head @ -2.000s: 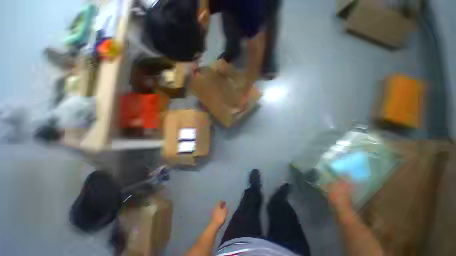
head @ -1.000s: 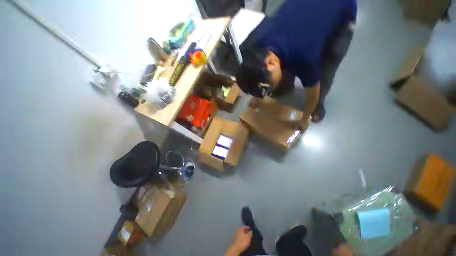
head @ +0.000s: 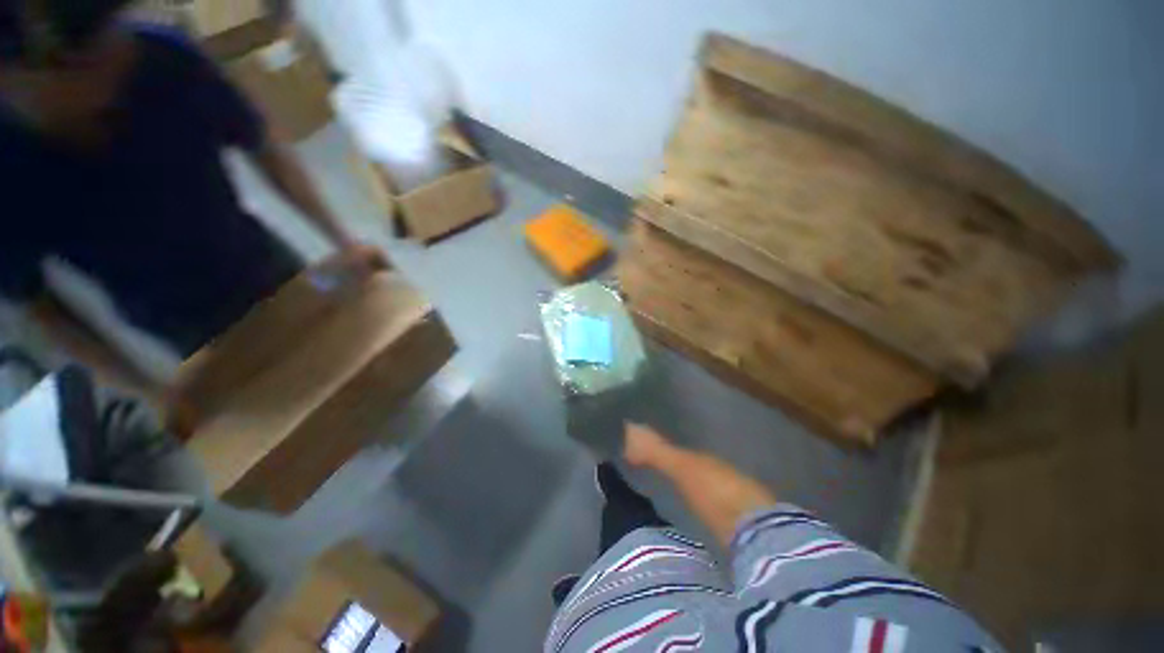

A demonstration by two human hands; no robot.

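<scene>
The wrapped parcel (head: 606,373), grey-green in clear plastic, lies on the floor near the picture's centre. A pale blue-green sheet (head: 589,341) lies flat on its top. My right hand (head: 649,447) is blurred, just below the parcel in the picture and apart from the sheet. Nothing is seen in it, but its fingers are too unclear to tell whether they are open. My left hand is not in view.
A person in a dark shirt holds a long brown carton (head: 319,383) at left. An orange carton (head: 566,241) is behind the parcel. Large wooden crates (head: 817,217) stand at right. An open carton (head: 447,198) is further back; a labelled carton (head: 351,593) is at lower left.
The view has swung right, showing the crates. The other person has straightened somewhat and lifted the carton off the floor. My left hand has left the picture; my right arm shows more fully.
</scene>
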